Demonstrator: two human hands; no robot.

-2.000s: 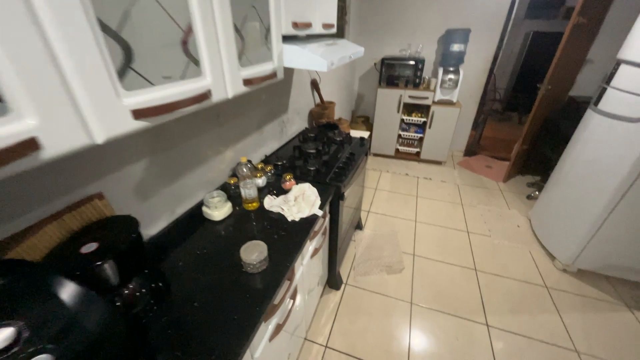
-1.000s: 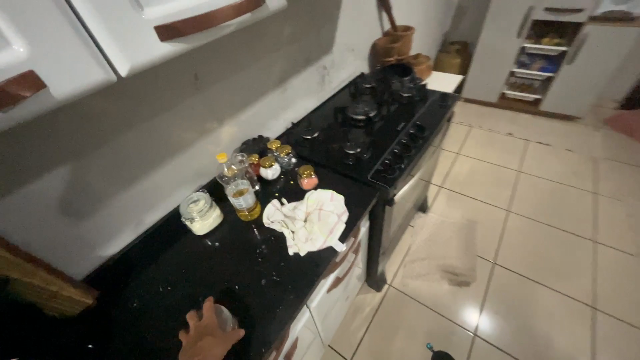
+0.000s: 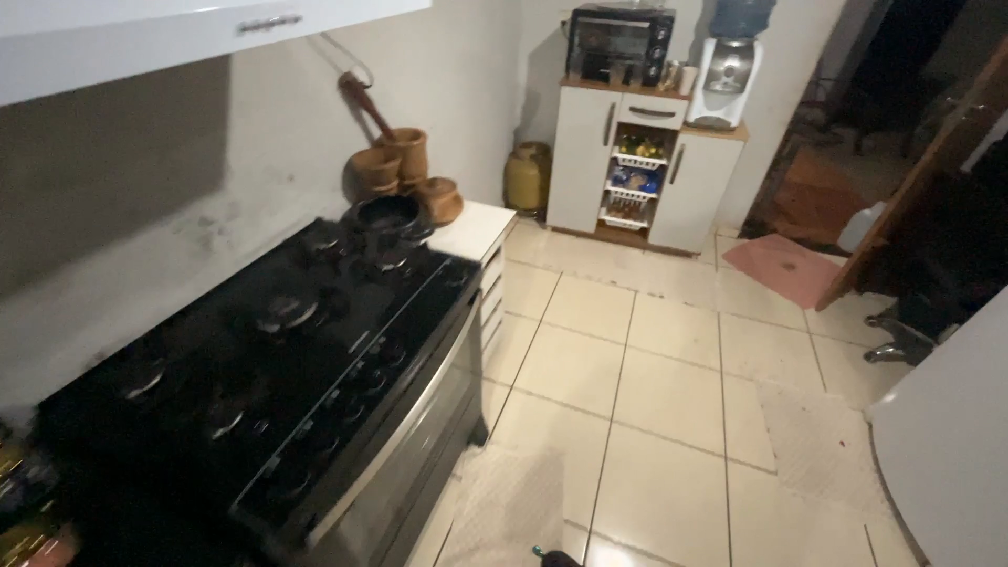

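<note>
Neither my left hand nor my right hand is in the head view. A black gas stove (image 3: 291,315) fills the left side, with a dark pot (image 3: 387,216) on its far burner. Beyond it, wooden mortars (image 3: 405,155) and a lidded wooden pot (image 3: 439,200) stand on a white surface (image 3: 476,228); a wooden pestle (image 3: 366,105) rises from one mortar. At the lower left edge, blurred jars (image 3: 16,465) are partly cut off.
A white cabinet (image 3: 587,157) at the back bears a toaster oven (image 3: 618,47) and a water dispenser (image 3: 724,83). A yellow gas cylinder (image 3: 528,177) stands beside it. A pink mat (image 3: 783,269) lies near the wooden door (image 3: 917,173). A white appliance (image 3: 953,425) borders the right.
The view has swung toward the stove and the far cabinet. A hand over a small container on the counter, seen one second ago, is out of view now, as are the cloth and oil bottle.
</note>
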